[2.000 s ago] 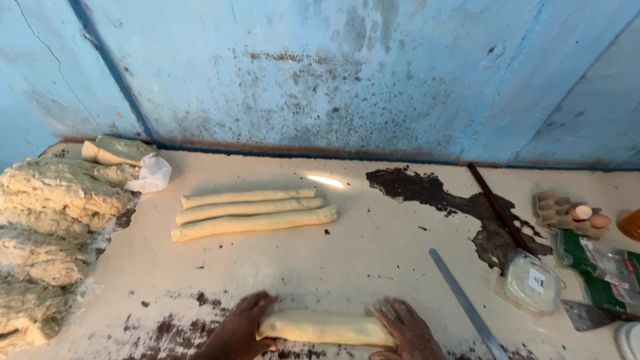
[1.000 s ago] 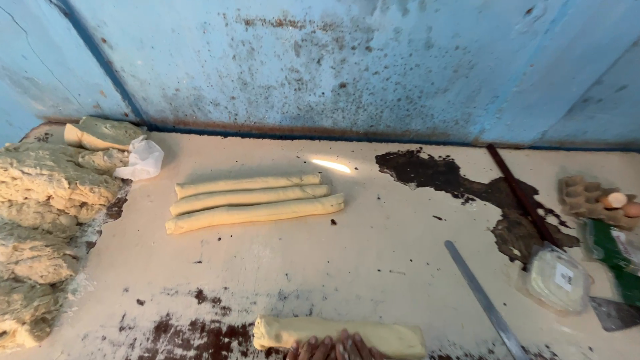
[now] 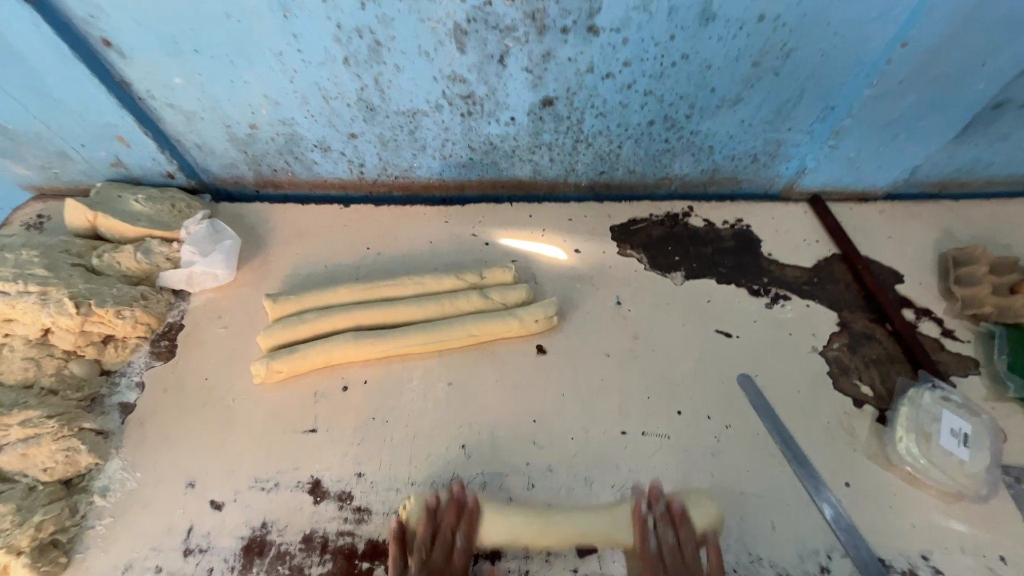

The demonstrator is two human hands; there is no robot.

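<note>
A thick roll of pale dough point(image 3: 556, 524) lies crosswise at the near edge of the worn table. My left hand point(image 3: 438, 530) rests flat on its left part, fingers pointing away from me. My right hand point(image 3: 670, 530) lies flat on the right part in the same way; both are a little blurred, and neither is closed around the dough. Beyond them, three thinner dough rolls, a back one point(image 3: 392, 293), a middle one point(image 3: 400, 314) and a front one point(image 3: 408, 340), lie side by side. A long metal blade point(image 3: 808, 472) lies to the right of my right hand.
A large mass of dough point(image 3: 48, 320) fills the left side, with a white plastic bag point(image 3: 204, 252) by it. At right are a dark rod point(image 3: 868, 280), a clear lidded tub point(image 3: 944, 440), an egg carton point(image 3: 980, 280) and a green packet point(image 3: 1010, 360). A stained blue wall point(image 3: 512, 96) stands behind.
My hands were together at the middle of the dough roll one second ago; now they are apart, toward its two ends. The roll's middle looks thinner than before.
</note>
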